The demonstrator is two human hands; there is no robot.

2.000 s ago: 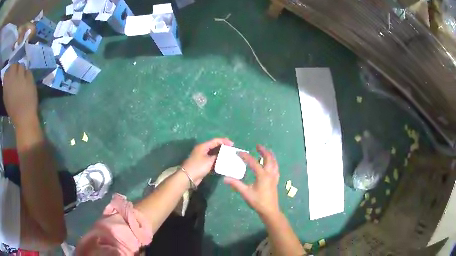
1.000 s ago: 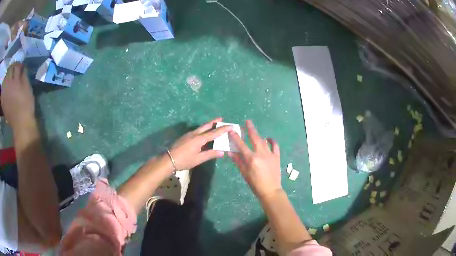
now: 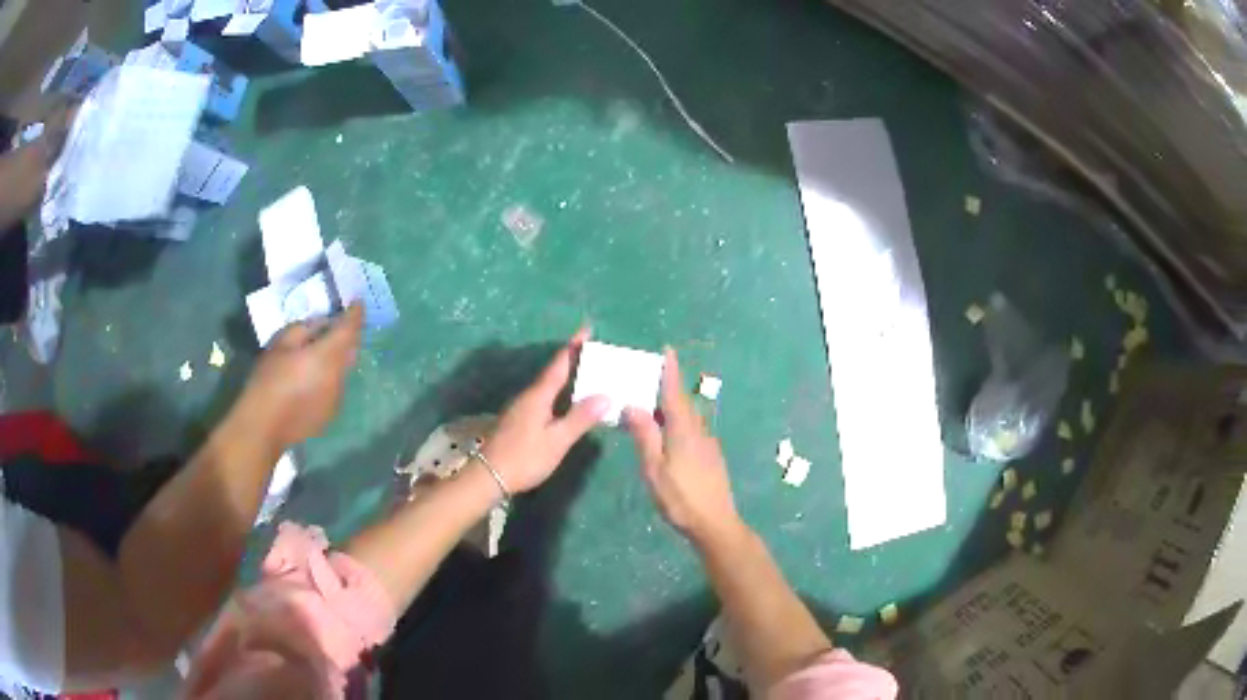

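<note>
A small plain white piece (image 3: 620, 378), about palm-sized, is held up over the green floor near the middle of the view. My left hand (image 3: 536, 431) grips its left side, with the thumb at the lower left corner. My right hand (image 3: 682, 458) grips its right side, with the thumb at the lower edge. A bracelet is on my left wrist. I cannot tell whether the piece is a folded card or a box end; its underside is hidden.
A co-worker's hand (image 3: 304, 380) holds an open blue box (image 3: 361, 290) at the left. More blue boxes (image 3: 416, 62) stand at the upper left. A long white strip (image 3: 875, 342), a clear bag (image 3: 1005, 417) and printed cardboard (image 3: 1094, 547) lie to the right.
My hands have moved from working over the piece to holding it at both sides. The co-worker's hand has come right with an open box. A small pale scrap now shows beside my right hand.
</note>
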